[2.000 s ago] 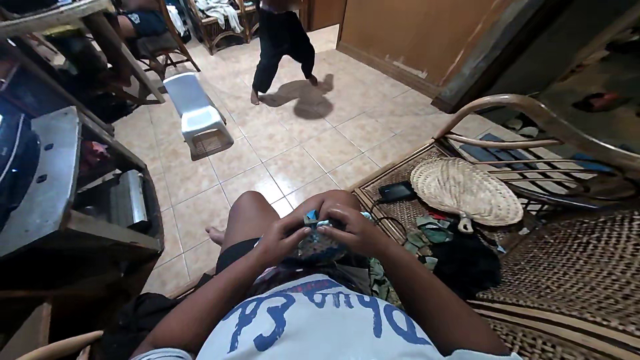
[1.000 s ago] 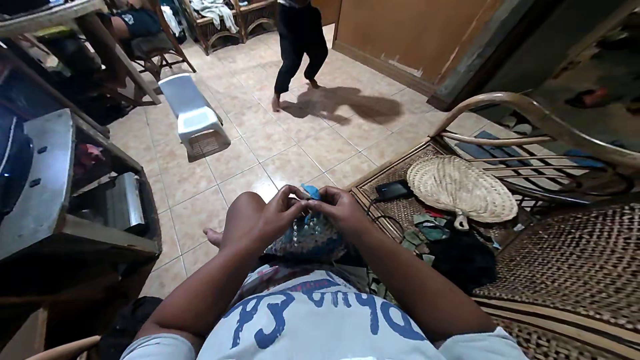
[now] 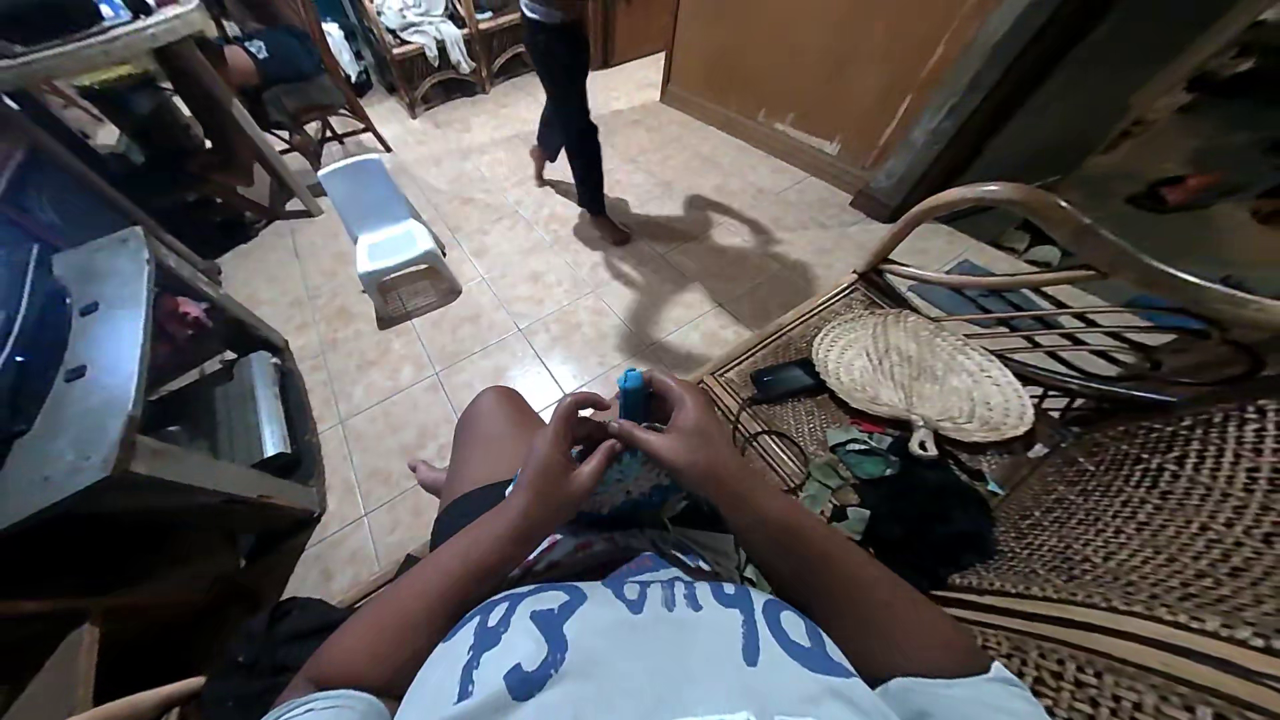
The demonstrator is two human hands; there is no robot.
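Observation:
Above my lap, my right hand [image 3: 685,435] holds a small bright blue object [image 3: 632,396] upright between thumb and fingers; its exact kind cannot be told. My left hand [image 3: 572,452] is close beside it, thumb and fingertips pinched together near the right thumb, and whether a small piece sits between them is hidden. Below both hands, a dark bluish patterned material [image 3: 625,490] lies on my lap, partly covered by the hands. Green fabric scraps [image 3: 862,452] lie on the woven seat to the right, next to black cloth [image 3: 925,520].
A woven palm fan [image 3: 920,375] and a black device with a cable [image 3: 785,380] rest on the rattan bench at right. A white plastic child's chair [image 3: 385,230] stands on the tiles ahead. Another person [image 3: 570,100] is walking beyond it. A cabinet [image 3: 215,430] is at left.
The blue object now stands upright in my right hand. The other person has moved across the floor, first rightward, then back left.

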